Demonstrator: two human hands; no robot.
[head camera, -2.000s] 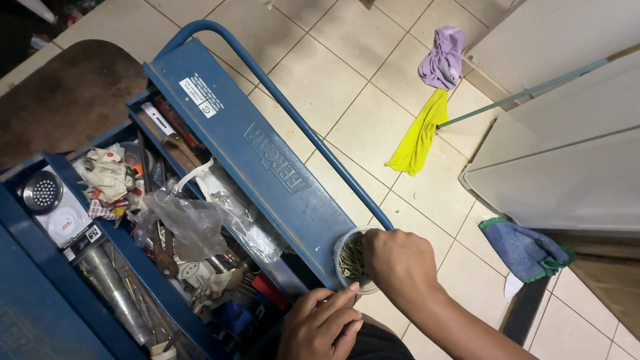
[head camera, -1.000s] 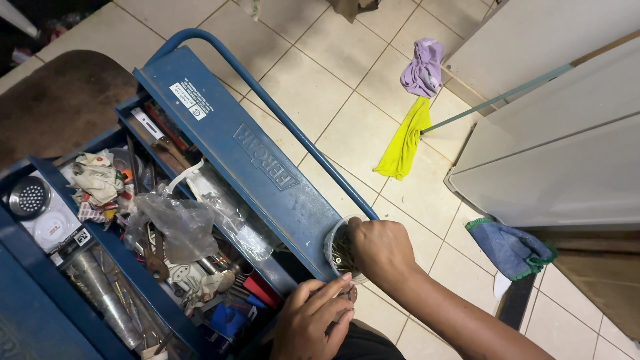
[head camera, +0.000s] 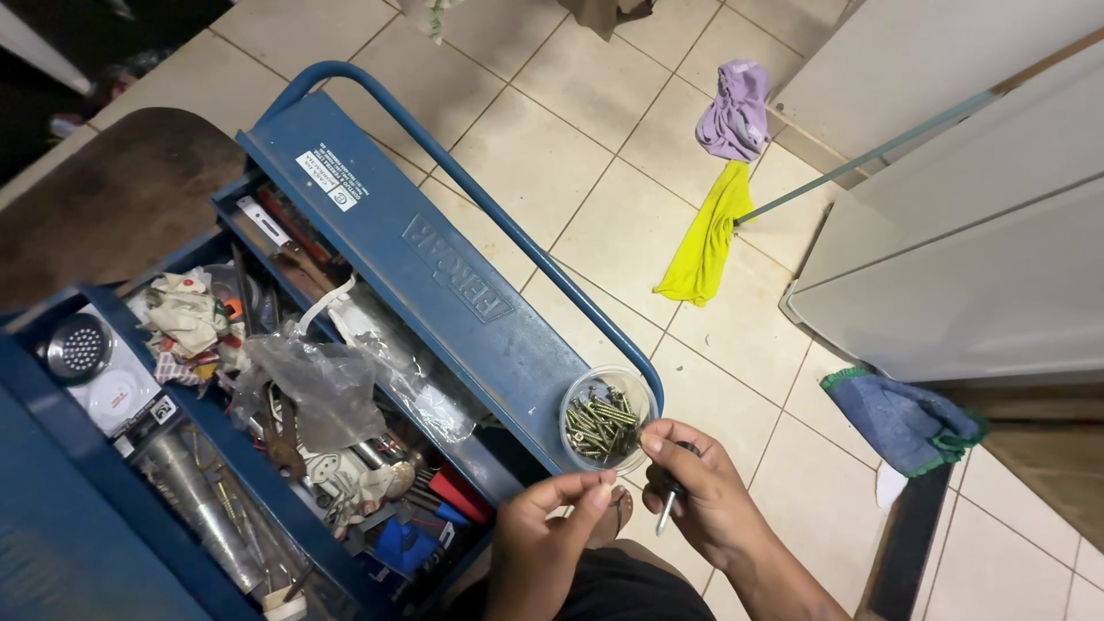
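A clear round plastic tub (head camera: 569, 405) of brass-coloured screws (head camera: 601, 423) stands on the end of the blue metal toolbox's lid (head camera: 414, 250). My right hand (head camera: 703, 492) is at the tub's lower right edge, its lower fingers round a screwdriver (head camera: 671, 496) with a black handle, the metal shaft pointing down. Thumb and forefinger of that hand are pinched by the rim; whether they hold a screw is unclear. Just below the tub, my left hand (head camera: 552, 535) pinches a small thing, too small to name, between thumb and fingertips.
Open toolbox trays hold a crumpled plastic bag (head camera: 319, 388), a metal drain strainer (head camera: 79, 347) and mixed tools. A blue tubular handle (head camera: 517, 233) arches beside the lid. On the tiled floor lie a yellow cloth (head camera: 707, 241) by a pole (head camera: 862, 159), a purple cloth (head camera: 735, 108) and a blue cloth (head camera: 897, 414).
My right hand has come out of the tub to its lower right side, and the screwdriver now shows in it. My left hand's fingers have risen into a pinch near the tub.
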